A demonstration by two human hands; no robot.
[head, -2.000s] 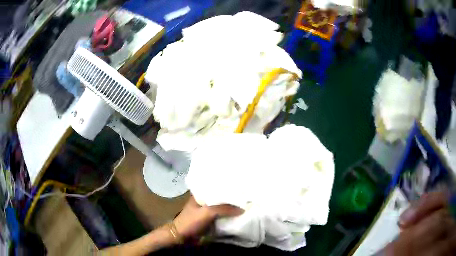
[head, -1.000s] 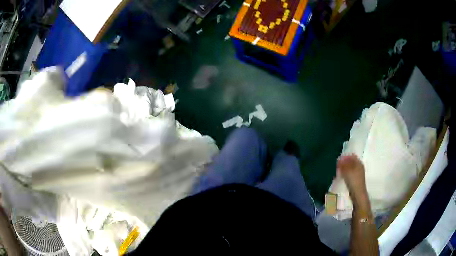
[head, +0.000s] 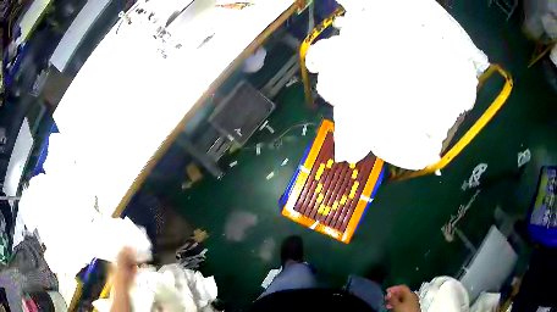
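Observation:
White garment pieces [head: 79, 225], overexposed, form a large heap over the near end of the long white table at lower left. My left hand [head: 125, 265] is blurred at the heap's lower right edge and grips the cloth; its fingertips are hard to make out. More crumpled white cloth [head: 174, 289] lies just right of my left wrist, below the heap. My right hand [head: 402, 298] is at the bottom edge, partly cut off, with its fingers loosely bent and nothing seen in it.
The long white table [head: 165, 91] runs along the left. Ahead stands a stool [head: 336, 189] with a red-orange top, touching a yellow trolley [head: 504, 97] piled with white pieces [head: 403, 79]. More white pieces [head: 446, 295] lie at lower right. Scraps dot the green floor.
The view has swung left and forward, bringing the long table and the loaded yellow trolley into sight. The blurred white bundle is now at the table end, and my left hand shows. My right hand is lower.

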